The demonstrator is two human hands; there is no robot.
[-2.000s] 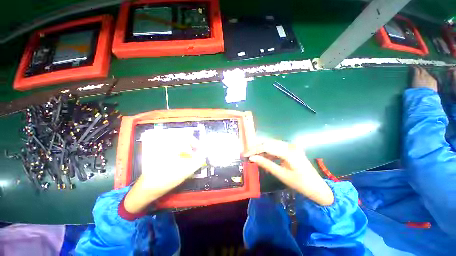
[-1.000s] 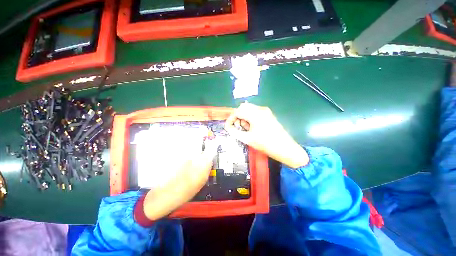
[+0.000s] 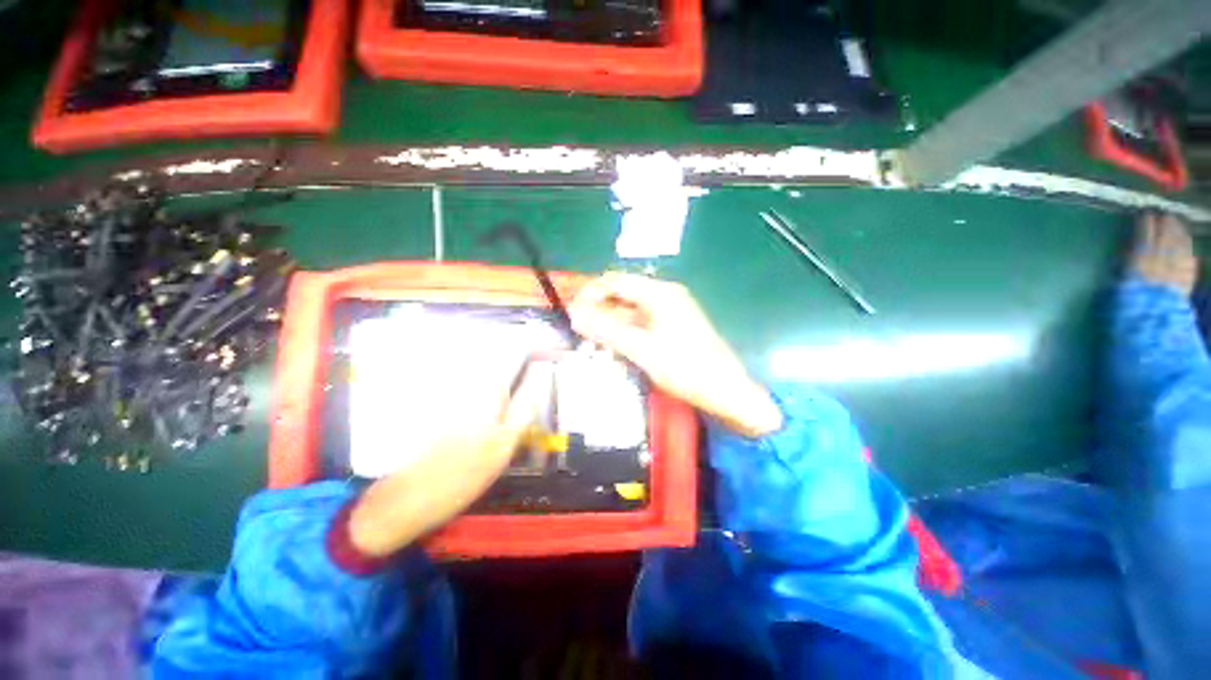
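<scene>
An opened tablet (image 3: 571,496) lies in a red-orange foam frame (image 3: 295,399) on the green bench, its battery area glaring white. My left hand (image 3: 458,458) lies over the tablet, fingertips near its middle; whether they hold anything is hidden by glare. My right hand (image 3: 657,339) is at the tablet's upper edge, its fingertips closed on one end of a black flex cable (image 3: 542,266). The cable's other end sticks up and left past the frame. A loose pile of black flex cables (image 3: 146,332) lies at the left.
Tweezers (image 3: 817,262) and white backing paper (image 3: 651,206) lie beyond the frame. More framed tablets (image 3: 531,60) and a black slab (image 3: 784,67) lie past the worn edge strip (image 3: 491,162). A pale post (image 3: 1023,106) slants at upper right. Another person's blue sleeve (image 3: 1162,385) is at right.
My right hand has moved from the tablet's right edge to its upper edge, and a black flex cable now shows at its fingertips. My left hand stays over the tablet. The camera view has shifted.
</scene>
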